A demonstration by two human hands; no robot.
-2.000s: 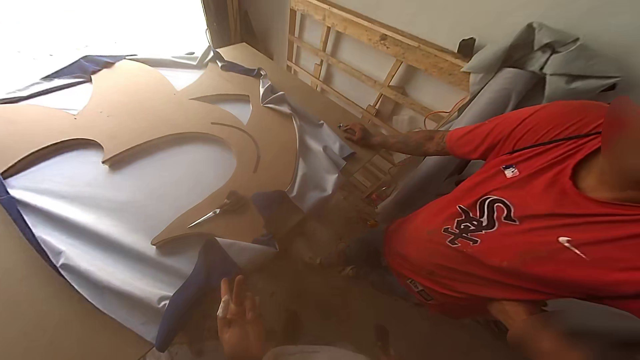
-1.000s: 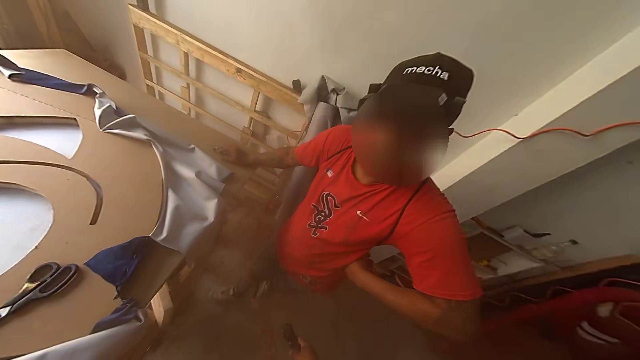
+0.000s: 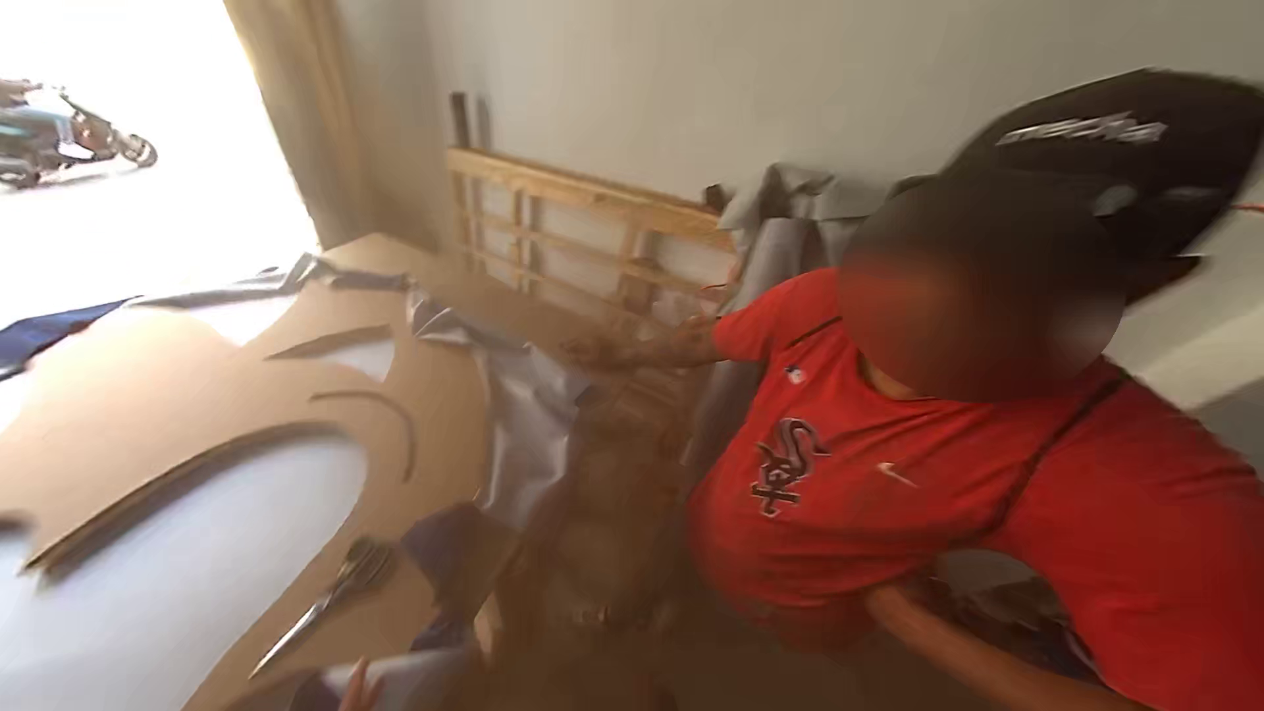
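Observation:
At the bottom edge, left of centre, only blurred fingertips show of one hand, which looks like my left hand (image 3: 360, 686). They are beside grey sheet material at the corner of the board, and what the hand holds, if anything, is hidden. My right hand is out of view. Scissors (image 3: 341, 592) with dark handles lie on a large brown board (image 3: 227, 395) with curved cut-outs. Silvery-grey sheet material (image 3: 533, 425) with dark blue parts shows beneath the board and hangs over its edge.
A person in a red shirt (image 3: 839, 494) and black cap stands close at the right, one arm reaching toward the table. Behind, a wooden slatted frame (image 3: 592, 202) and a grey roll (image 3: 770, 257) lean at the wall. A motorcycle (image 3: 74, 133) is outside the bright opening.
The view swung right, then back left. The hand raised at the bottom two seconds ago now shows only fingertips. A motorcycle has come into sight outside. The scissors still lie on the board.

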